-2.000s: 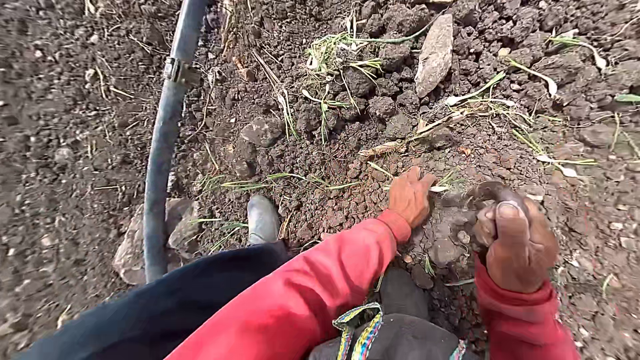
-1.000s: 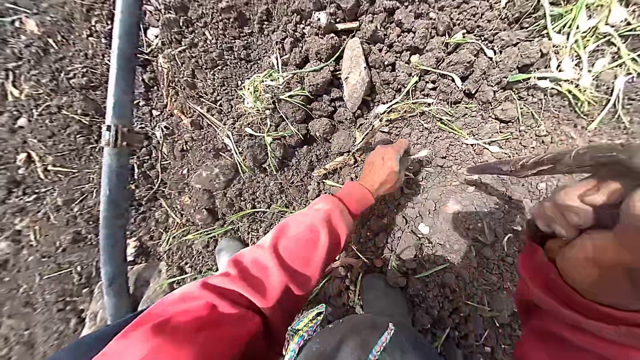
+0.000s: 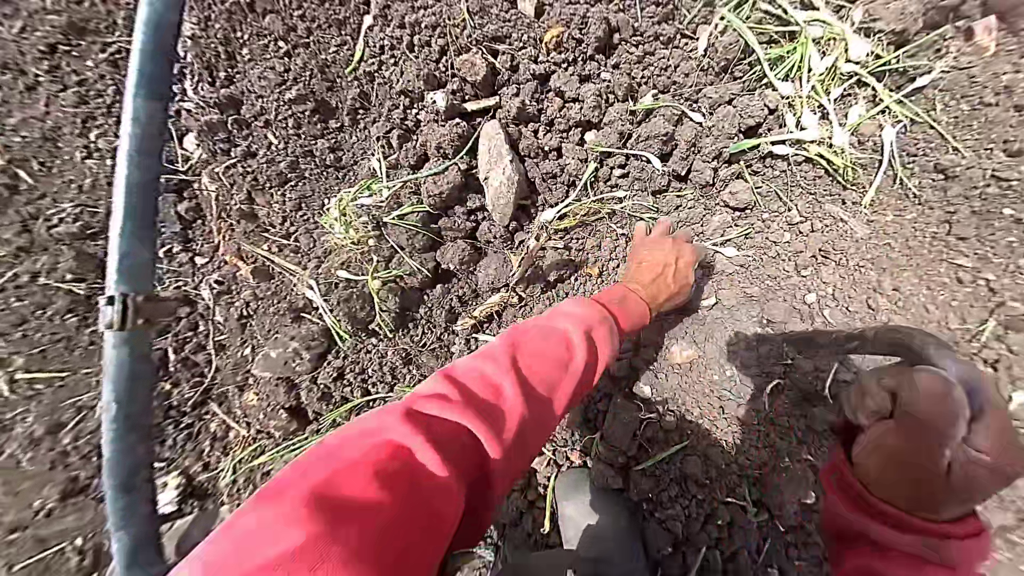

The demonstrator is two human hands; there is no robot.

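Observation:
My left hand, in a red sleeve, reaches palm down to the soil, just left of a small onion-like bulb plant. Its fingertips are partly hidden, and whether it grips anything does not show. On the right, my right hand is closed around the dark curved handle of a tool, which points left over the ground. More pulled bulb plants with white bulbs and green leaves lie above my left hand. A larger heap of them lies at the upper right.
A grey hose with a metal clamp runs down the left side. A long stone lies among soil clods. Wilted plants are scattered left of it. A grey boot shows at the bottom.
The tool in my right hand, raised and pointing left one second ago, now shows a curved shape lower down. My left hand stays near the ground. The view has shifted.

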